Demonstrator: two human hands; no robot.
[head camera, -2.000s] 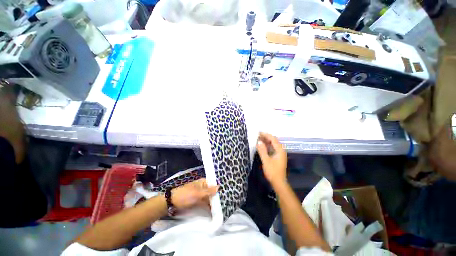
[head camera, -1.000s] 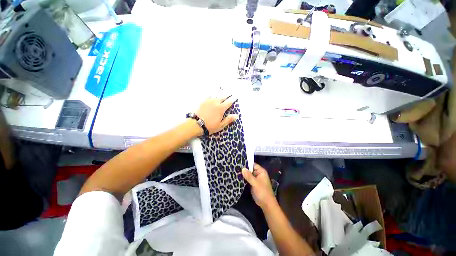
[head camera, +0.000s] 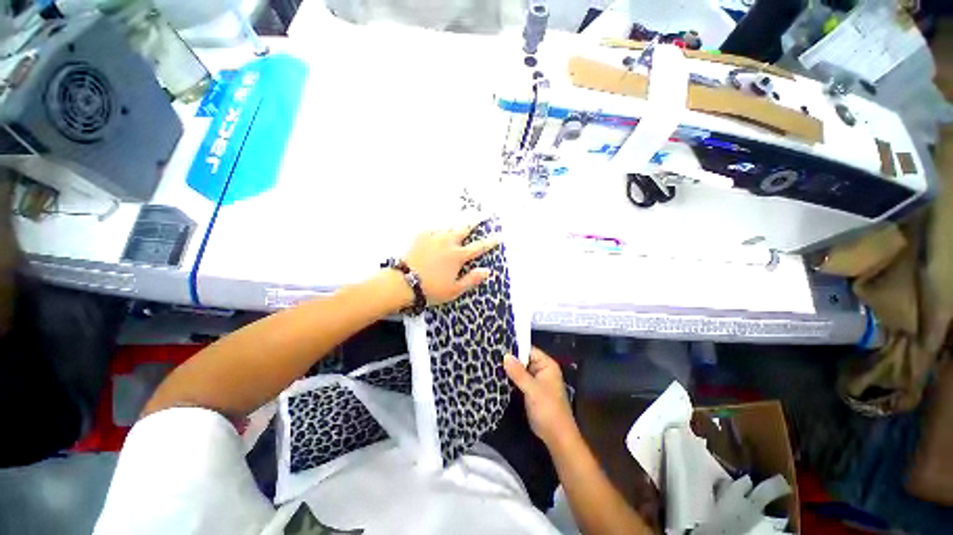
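Note:
A leopard-print fabric panel (head camera: 465, 355) with white strips (head camera: 421, 381) along its edges runs from my lap over the table edge toward the presser foot (head camera: 537, 178). My left hand (head camera: 449, 266) lies flat on the panel on the table, fingers pointing to the needle area, not gripping it. My right hand (head camera: 537, 385) pinches the panel's right edge below the table's front edge. Another leopard-print piece with white edging (head camera: 332, 426) lies on my lap at the left.
The sewing machine (head camera: 773, 167) stands at the right, with black-handled scissors (head camera: 650, 189) beside it. A pink-and-blue tool (head camera: 597, 241) lies right of the needle. A blue JACK sheet (head camera: 246, 131) and a grey box with a fan (head camera: 94, 105) are left. A carton (head camera: 768, 434) holds white scraps.
My left hand has gone from the lower left edge onto the panel on the table. My right hand has moved down and taken the right edge. The lap piece now shows more.

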